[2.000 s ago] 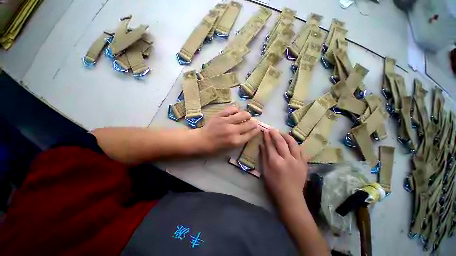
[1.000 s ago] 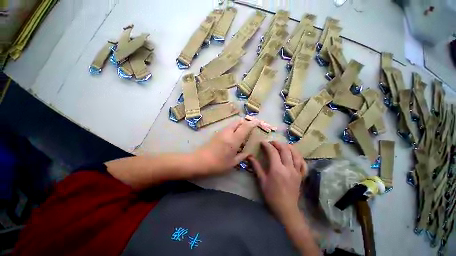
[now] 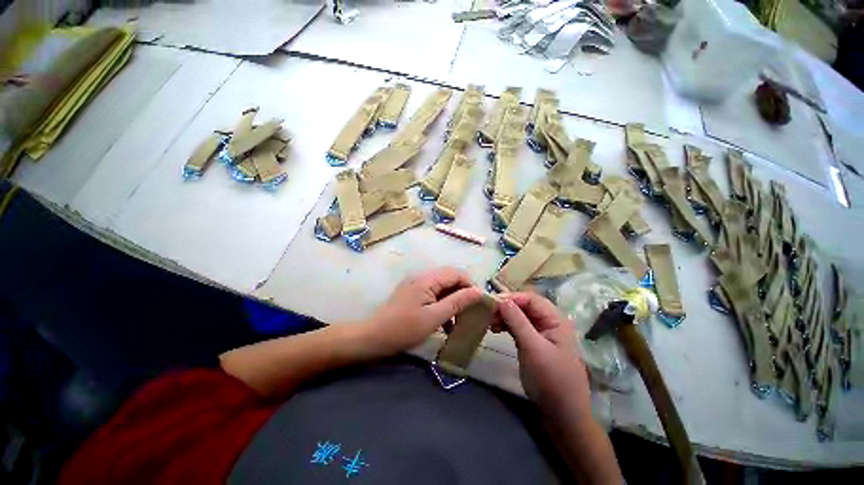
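Observation:
A khaki webbing tab hangs between my hands near the table's front edge, its metal ring at the lower end over the grey apron. My left hand pinches its top end from the left. My right hand pinches the same end from the right. The pale gauge strip with pink-red edges lies on the table beyond my hands. Many similar tabs with rings lie in rows and heaps across the table.
A hammer rests on a plastic-wrapped block right of my right hand. A small tab heap lies at left. Folded yellow fabric is at far left. White-grey strips and a white container are at the far side.
The tab has come off the table toward my body, held up by its top end. The gauge strip now lies free of my hands. The view has tilted up, showing more of the far side.

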